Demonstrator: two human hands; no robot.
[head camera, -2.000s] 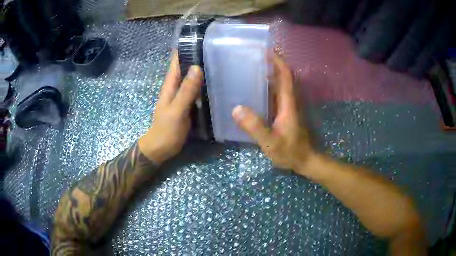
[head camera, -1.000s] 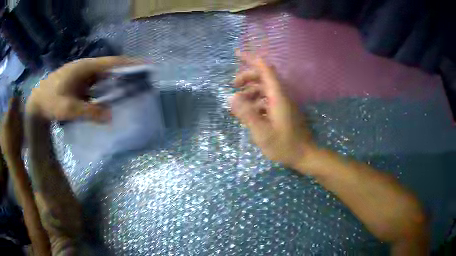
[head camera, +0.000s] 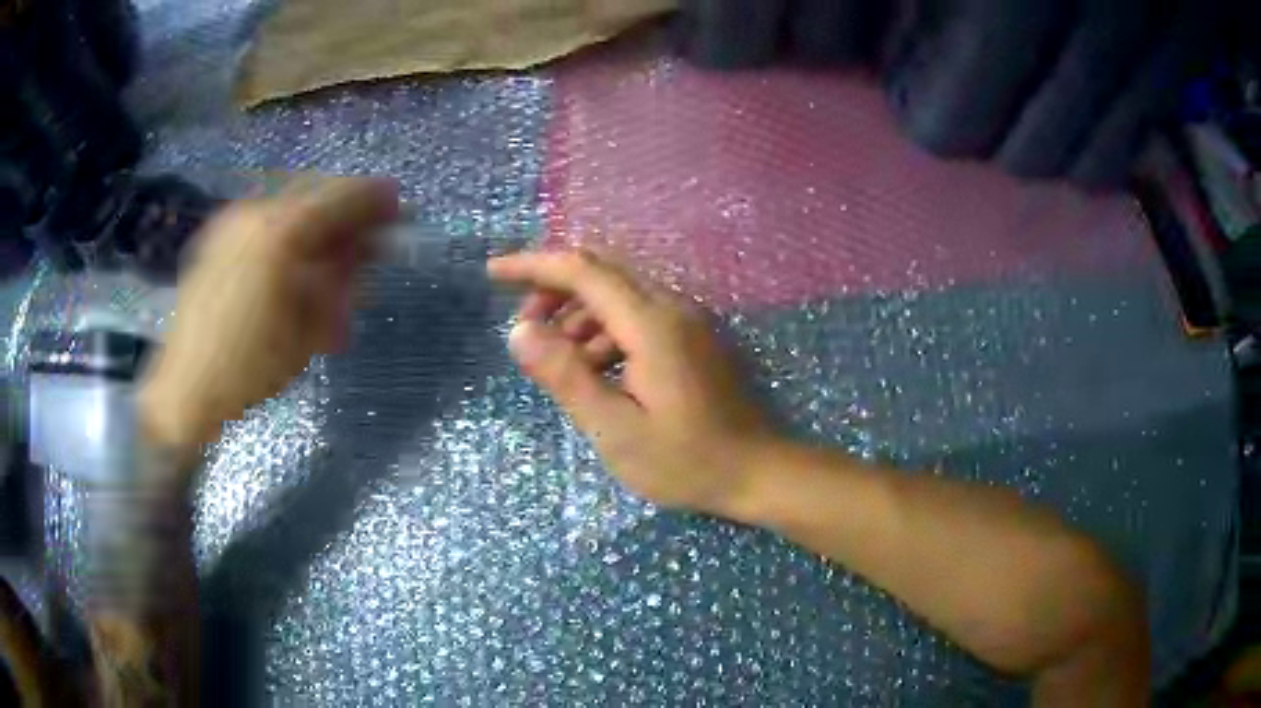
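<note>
A pale clear plastic container with a black band at its top lies at the far left, partly hidden by my left wrist. My left hand is raised just right of it and strongly blurred, not touching it with the fingers; whether it holds anything small cannot be told. My right hand hovers near the middle, with index finger and thumb apart, the other fingers curled and nothing visible in it. Shiny bubble wrap lies under both hands.
Pink bubble wrap lies at the far side. Tan paper or cardboard is at the far edge. Dark rounded stacks stand at the far right, dark shapes at upper left. A thin black rectangle with an orange edge lies at right.
The container went from both hands to the far left in my left hand, which has now let go and moved away. My right hand released it earlier and has shifted left in view.
</note>
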